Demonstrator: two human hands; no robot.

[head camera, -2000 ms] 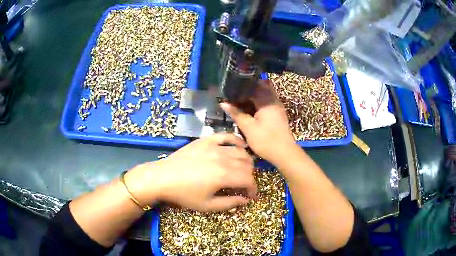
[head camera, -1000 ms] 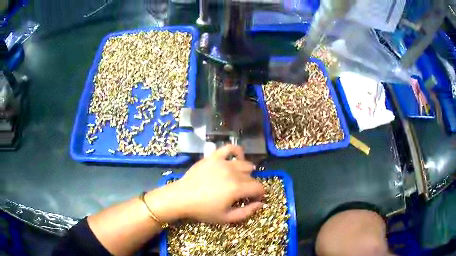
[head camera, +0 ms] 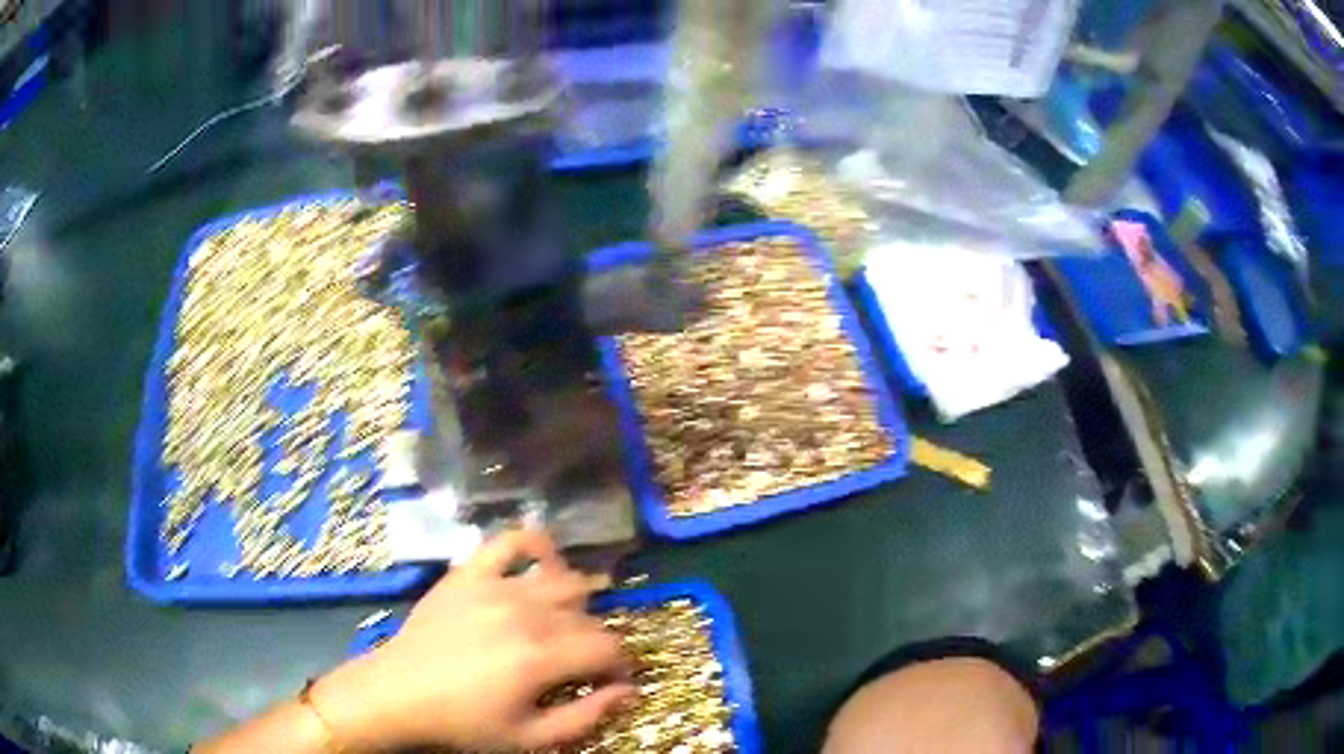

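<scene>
The dark hand press (head camera: 509,324) stands between the trays, blurred. My left hand (head camera: 494,641) is at the metal fixture (head camera: 509,516) at its base, fingertips against it and fingers curled; what they hold is hidden. The front tray (head camera: 742,692) of gold-coloured fittings lies partly under this hand. The left tray (head camera: 145,516) holds many loose fittings, and the right tray (head camera: 902,427) holds redder small parts. My right hand is out of the picture; only a bare piece of the right arm (head camera: 936,710) shows at the bottom edge.
The blurred pale press lever (head camera: 700,118) rises right of the press head. Behind the right tray lie small parts and a clear plastic bag (head camera: 958,192). A white cloth or bag (head camera: 958,324) with red marks and a yellow strip (head camera: 951,463) lie to the right. A printed paper (head camera: 951,41) is at the back.
The view has shifted, so the bench sits lower and further left. My right hand was at the press two seconds ago, then left the picture. My left hand stays at the fixture.
</scene>
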